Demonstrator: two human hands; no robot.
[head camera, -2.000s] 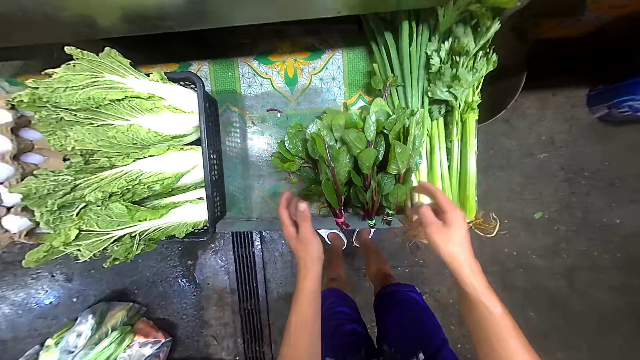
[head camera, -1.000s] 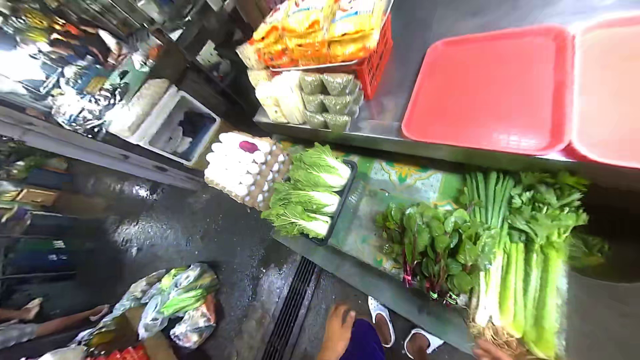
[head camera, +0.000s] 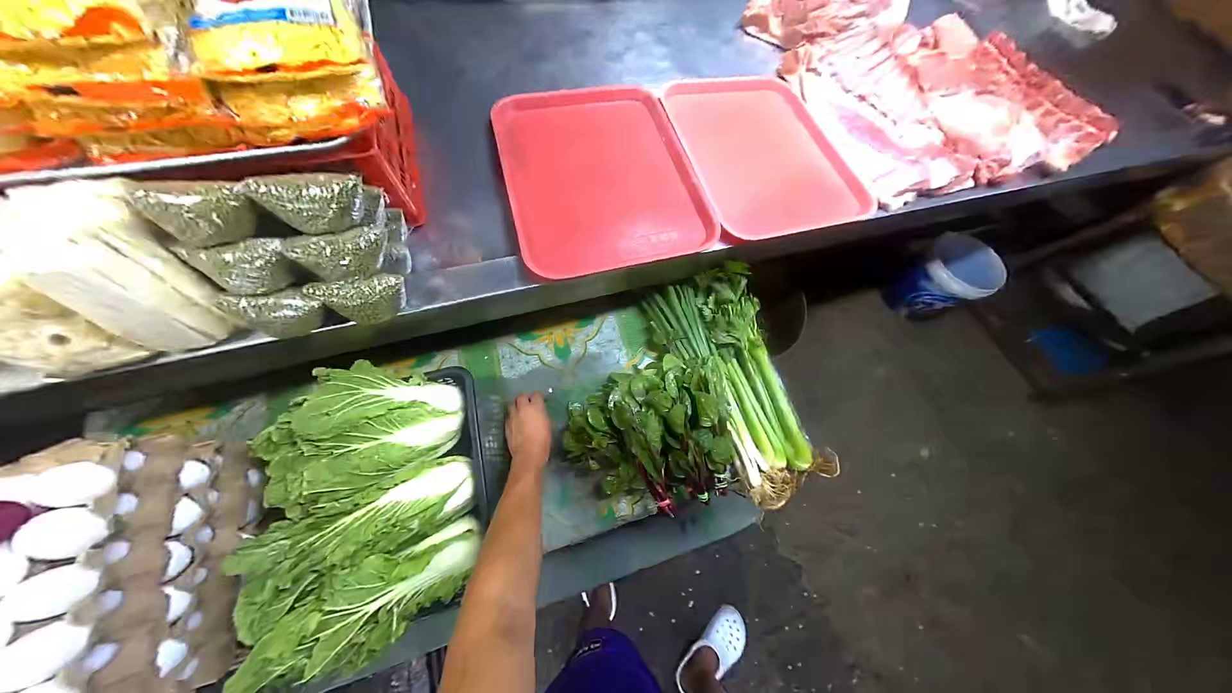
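Observation:
My left hand (head camera: 528, 430) reaches over the patterned green table covering (head camera: 568, 496), between the black crate (head camera: 474, 414) of napa cabbages (head camera: 385, 500) and the leafy bundles. Its fingers point away from me and look bent; nothing shows in it, and the underside is hidden. Dark leafy greens with reddish stems (head camera: 654, 423), tied at the base, lie to its right. Beside them are celery stalks (head camera: 770, 404) and a bunch of spring onions (head camera: 717, 385) with roots toward me. My right hand is out of view.
Egg trays (head camera: 144, 568) stand at the left. On the raised metal counter (head camera: 448, 106) are packets in a red crate (head camera: 395, 144), bagged green beans or seeds (head camera: 318, 250), two red trays (head camera: 602, 178) (head camera: 770, 154) and raw meat (head camera: 943, 106). A pail (head camera: 962, 269) is at the right.
Both hands were beside the leafy bundles two seconds ago. My left hand is now near the cabbage crate, and my right hand has left the view. The view has swung and moved closer again.

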